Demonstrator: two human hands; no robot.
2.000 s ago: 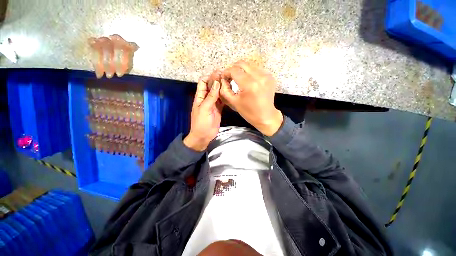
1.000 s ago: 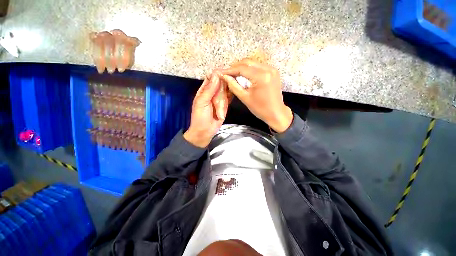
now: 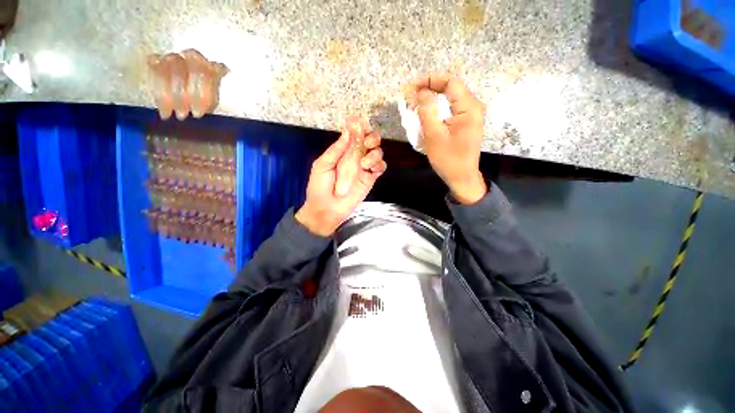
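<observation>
My left hand (image 3: 342,179) is at the bench's front edge, palm up, fingers curled around a glossy translucent pinkish piece (image 3: 355,131); only a little of it shows and it blends with the fingers. My right hand (image 3: 453,129) is to the right, over the bench edge, pinching a crumpled white wiping cloth (image 3: 412,123) that hangs beside the fingers. The hands are apart. Several translucent amber-pink pieces (image 3: 184,83) lie side by side at the bench's front edge, upper left, narrow ends toward me.
The speckled bench top (image 3: 314,48) spans the top. A blue bin (image 3: 653,36) stands at upper right. Below the edge at left are a blue tray of brown rows (image 3: 189,189) and a crate with pink contents (image 3: 48,221). Stacked blue crates (image 3: 76,355) are lower left. A white scrap (image 3: 18,71) lies far left.
My right hand has moved away from my left, to the right and slightly up, and more of the white cloth shows. My left hand's fingers have turned upward and curled.
</observation>
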